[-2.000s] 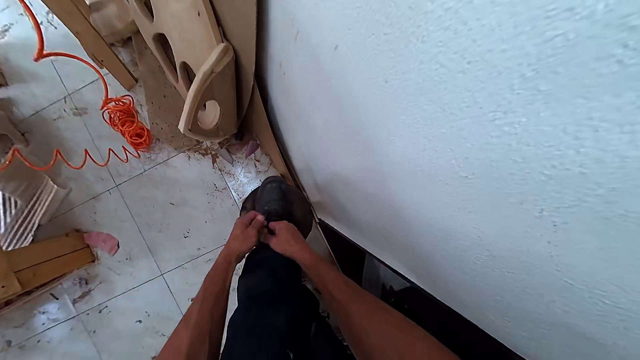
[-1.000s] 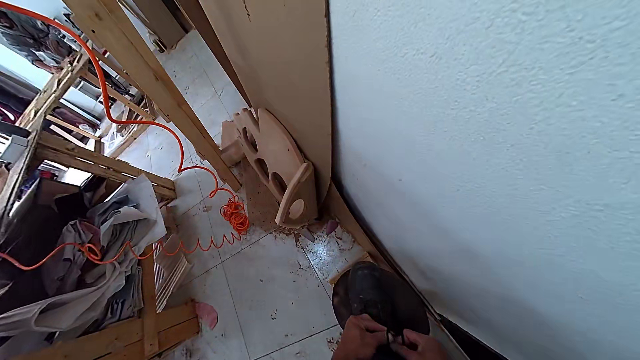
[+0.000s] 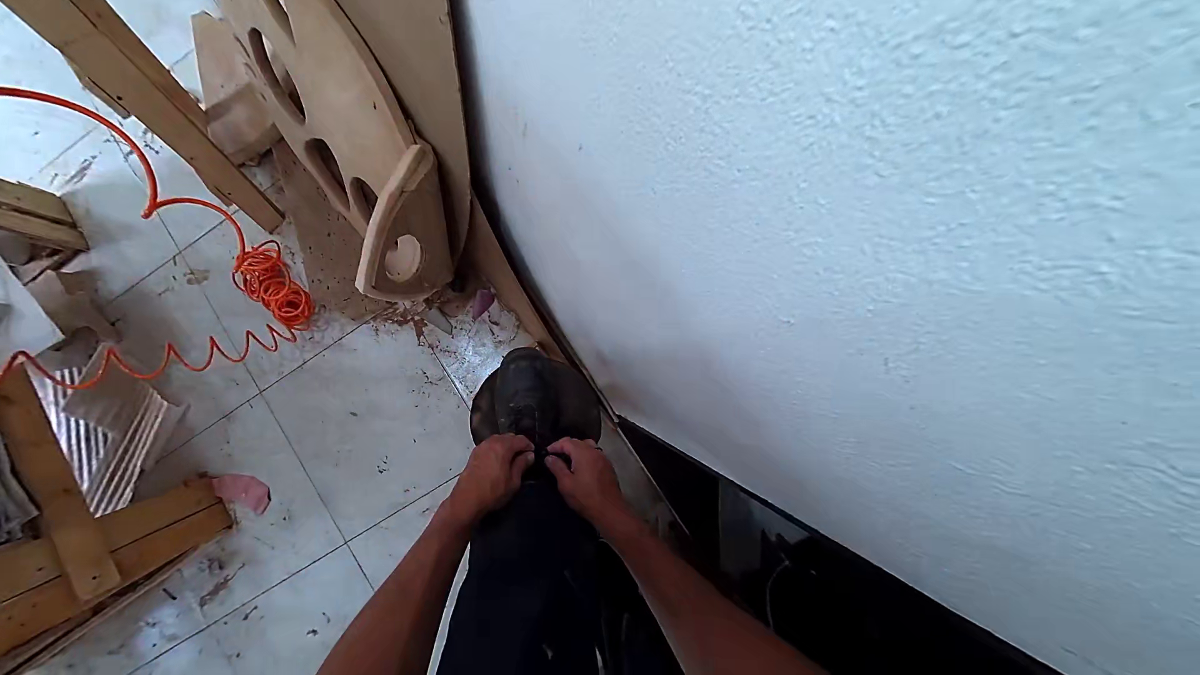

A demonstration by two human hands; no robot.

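Note:
A black shoe rests on top of a dark round support, beside the wall. Both hands meet at the top of the shoe, near the ankle of a leg in dark trousers. My left hand has its thumb and fingers pinched together at the shoe's lacing area. Opposite it, my right hand is pinched in the same way, a small gap from the left. Dark material, possibly laces, lies between the fingertips; its detail is too dark to make out.
An orange coiled air hose lies on the tiled floor. A wooden piece with oval cutouts leans by the white wall. Wooden frame legs stand at left, with striped sheets and a pink scrap. Black panels line the lower right.
The view has tilted up and then back down. Both hands stay at the shoe's top throughout, with only small shifts of the fingers.

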